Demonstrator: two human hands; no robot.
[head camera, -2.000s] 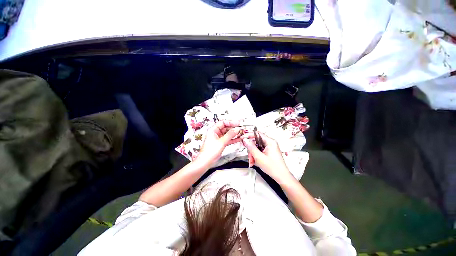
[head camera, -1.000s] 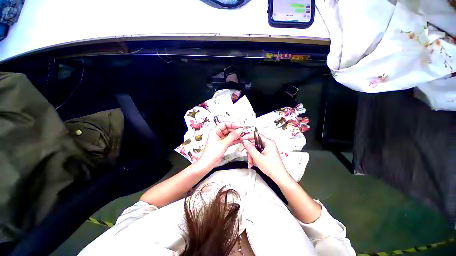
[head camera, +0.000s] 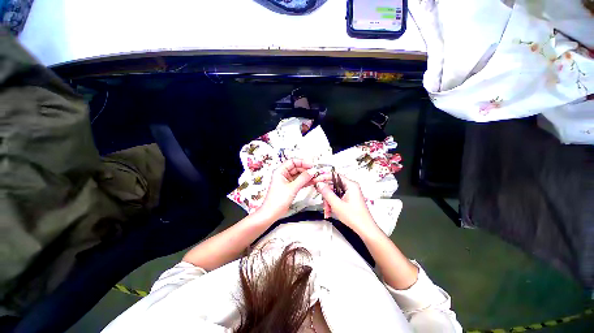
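A white floral garment piece (head camera: 260, 156) lies bunched on my lap. My left hand (head camera: 288, 185) pinches its cloth with thumb and fingers near the middle. My right hand (head camera: 343, 198) is close beside it, its fingertips almost touching the left ones. A small dark tool (head camera: 337, 181), perhaps thread snips, is tucked in the right hand and points up from it. Whether the right fingertips also pinch cloth or a needle is too small to tell.
A white table (head camera: 195, 26) runs across the top, with a lit smartphone (head camera: 377, 15) and a dark tray (head camera: 291, 5) cut off by the frame. A floral garment pile (head camera: 495, 65) hangs over its edge at right, above a grey cloth-covered block (head camera: 521, 188). A person in olive clothing (head camera: 45, 149) is at left.
The person in olive at left has shifted, and the sleeve reaches higher towards the table. My hands keep nearly the same place, with only slight finger movement. The phone screen differs from the first frame.
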